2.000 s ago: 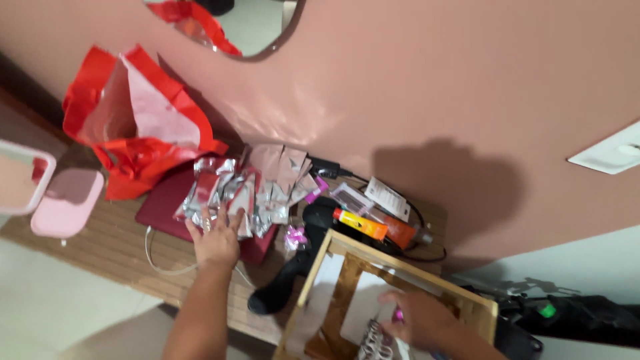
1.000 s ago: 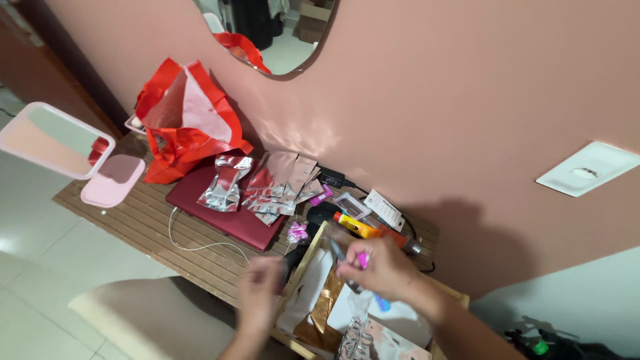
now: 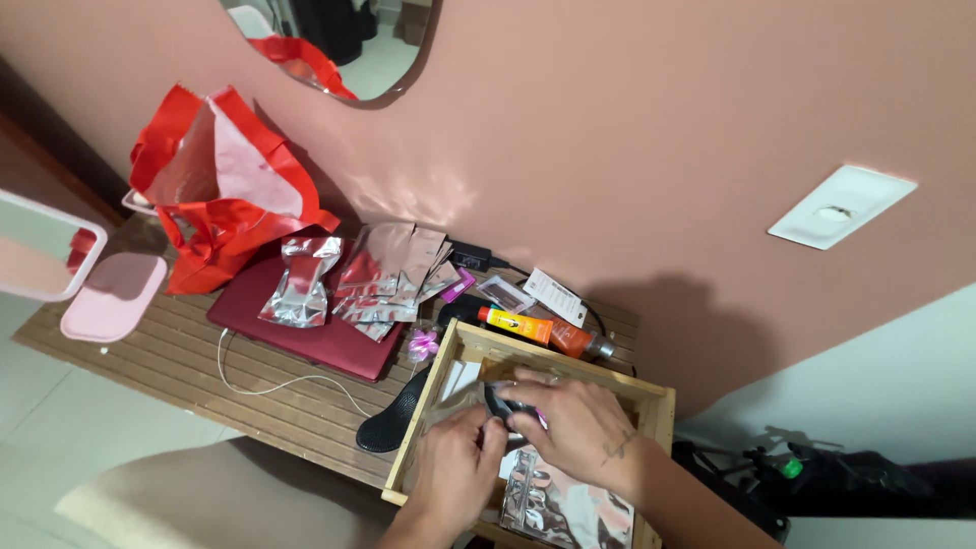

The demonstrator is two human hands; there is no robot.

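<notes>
Both hands meet over an open wooden drawer (image 3: 656,427). My right hand (image 3: 576,427) grips a small dark object (image 3: 499,404), partly hidden by the fingers, with a bit of pink showing beside it. My left hand (image 3: 461,461) pinches the edge of a clear plastic bag (image 3: 457,404) against that object. Below the hands, a silvery foil pouch (image 3: 564,503) lies in the drawer. On the dark red laptop (image 3: 305,335) rest a crumpled foil packet (image 3: 301,282) and a fanned pile of foil pouches (image 3: 396,274). A yellow-orange tube (image 3: 518,324) lies behind the drawer's rim.
A red bag (image 3: 229,168) stands on the slatted wooden tabletop (image 3: 183,366), near a pink-framed mirror (image 3: 49,244). A white cable (image 3: 286,383) and black brush-like object (image 3: 393,419) lie left of the drawer. A wall mirror (image 3: 381,53) hangs above; a chair (image 3: 229,496) stands in front.
My left hand has left the foil packets on the laptop and come to the drawer. My right hand, earlier holding something pink, is now beside it. The packets now lie as one crumpled packet and a fanned pile.
</notes>
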